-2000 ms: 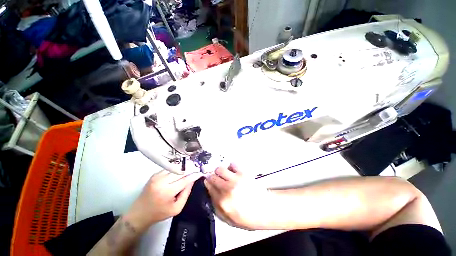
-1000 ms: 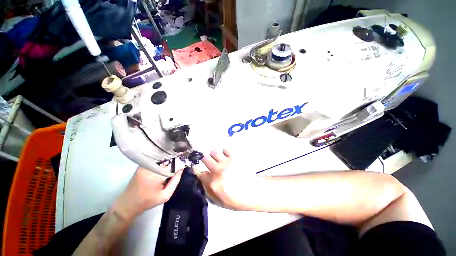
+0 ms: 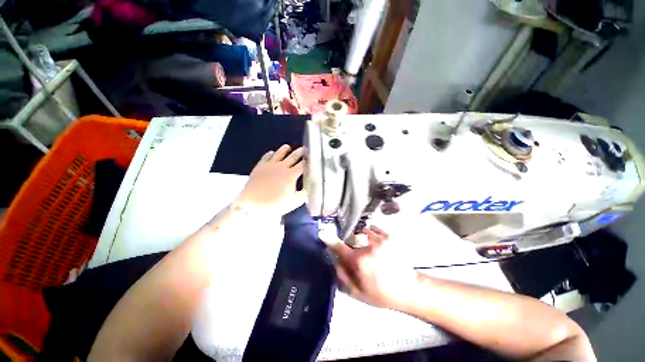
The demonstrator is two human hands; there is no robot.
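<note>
A dark strip (image 3: 300, 269) with a woven label (image 3: 288, 302) in small pale lettering runs from under the left end of the sewing machine head (image 3: 417, 170) toward the table's front edge. My right hand (image 3: 371, 265) is at the needle area, its fingertips closed on the strip's upper right edge. The needle and presser foot are mostly hidden and too bright to tell. My left hand (image 3: 272, 184) lies palm down left of the machine head, fingers spread, fingertips over a flat dark cloth panel (image 3: 247, 145); nothing shows gripped in it.
The white table (image 3: 184, 201) has an orange slotted basket (image 3: 49, 233) with dark pieces at its left. A flat black rectangle (image 3: 534, 267) and a dark cloth pile (image 3: 608, 272) lie at the right. Heaped cloth and a reddish item (image 3: 322, 92) are behind.
My left hand has left the strip's end and reached back beside the machine head. My right hand stays by the needle area. The view has turned left, showing more of the dark panel.
</note>
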